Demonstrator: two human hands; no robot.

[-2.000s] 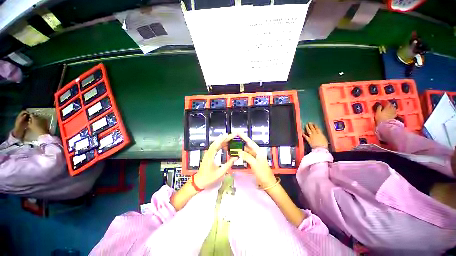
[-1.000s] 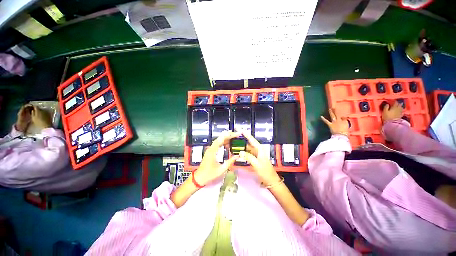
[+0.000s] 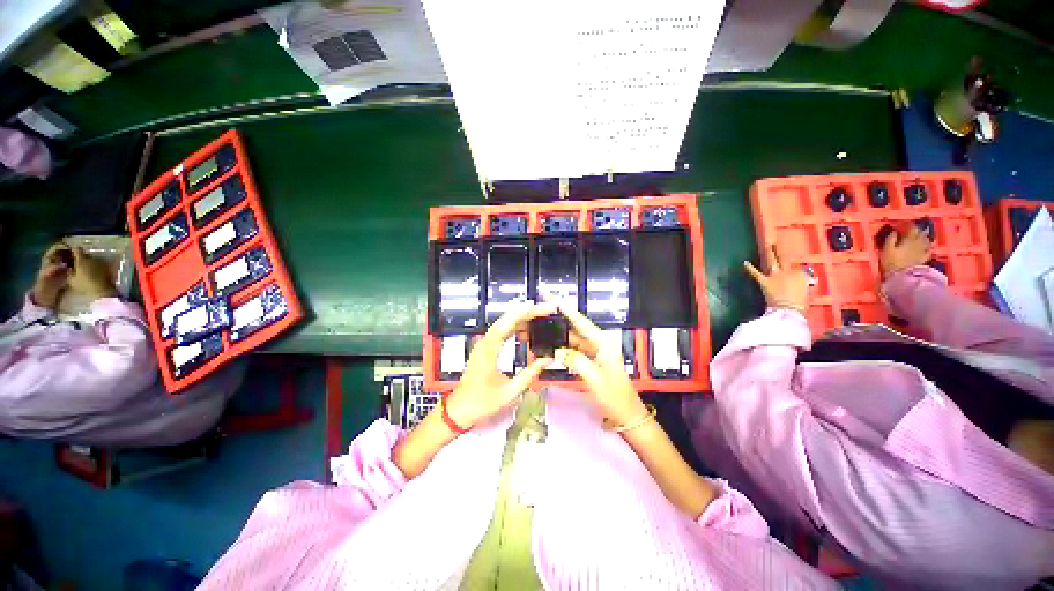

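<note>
A small black square device [image 3: 548, 335] is held between the fingertips of my left hand [image 3: 497, 375] and my right hand [image 3: 599, 372]. Its face looks dark. My hands are over the lower middle of the red main tray [image 3: 702, 277]. A black inner tray [image 3: 662, 281] lies across it, with several glossy phone-like screens [image 3: 459, 285] upright in a row and an empty space at its right end. Blue pieces [image 3: 660, 217] show in the upper row, and white-faced parts [image 3: 668, 352] in the lower row, partly hidden by my hands.
A tilted red tray [image 3: 173, 277] of rectangular parts lies left. A red compartment tray [image 3: 795, 208] with small dark devices lies right, with a neighbour's hands [image 3: 786, 286] at it. An instruction sheet [image 3: 584, 87] stands behind the main tray. Another person's hands [image 3: 83, 277] show far left.
The device's face, lit green and yellow before, is now dark. My hands stay in nearly the same place. The right neighbour's nearer hand has moved from the tray's left side onto the tray.
</note>
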